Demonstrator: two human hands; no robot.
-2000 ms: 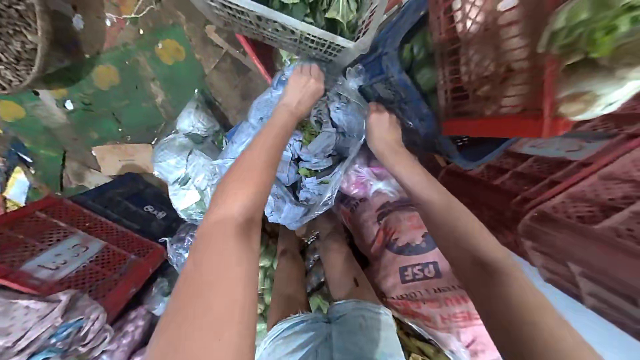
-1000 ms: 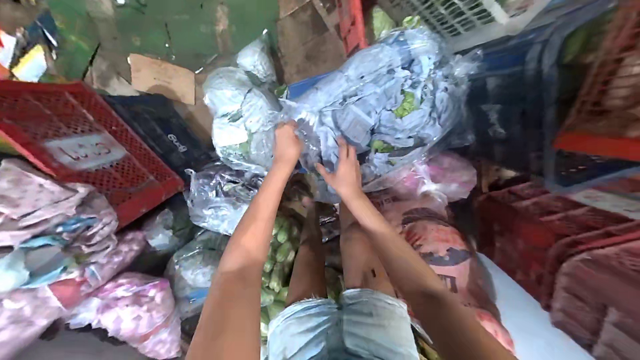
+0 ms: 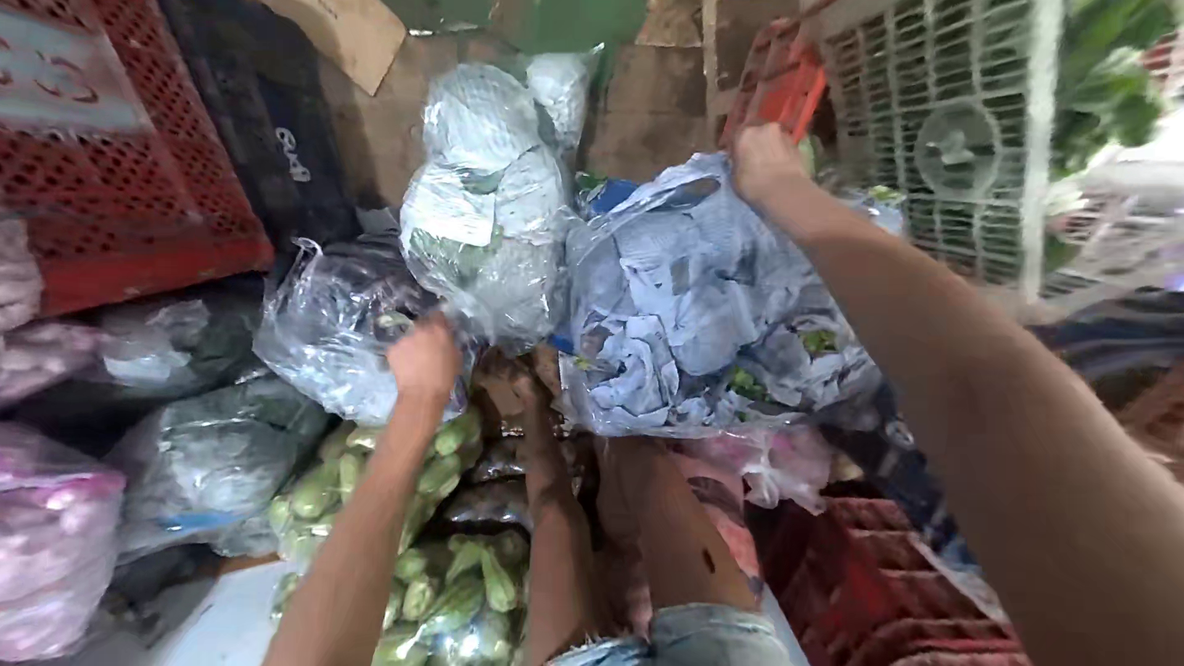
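Note:
My right hand (image 3: 768, 166) is closed on the upper edge of a clear plastic bag (image 3: 684, 296) filled with crumpled bluish paper and bits of green produce. That bag lies just right of the middle, beyond my knees. My left hand (image 3: 425, 356), slightly blurred, is at the right side of another clear plastic bag (image 3: 342, 314) with dark contents; whether its fingers grip the plastic is unclear. Between the two stands a clear bag of paper-wrapped produce (image 3: 490, 203). Bags of green, elongated vegetables (image 3: 444, 592) lie below my left forearm.
A red plastic crate (image 3: 139, 231) and a dark crate (image 3: 268, 111) stand at the left, above bags of pinkish produce (image 3: 55, 536). A white crate (image 3: 925, 139) is at the upper right, with red crates (image 3: 888, 573) lower right. Flattened cardboard (image 3: 342, 37) lies at the top.
My hands have moved apart, the right one up to the paper-filled bag's upper edge, the left one to the bag with dark contents. The view has shifted.

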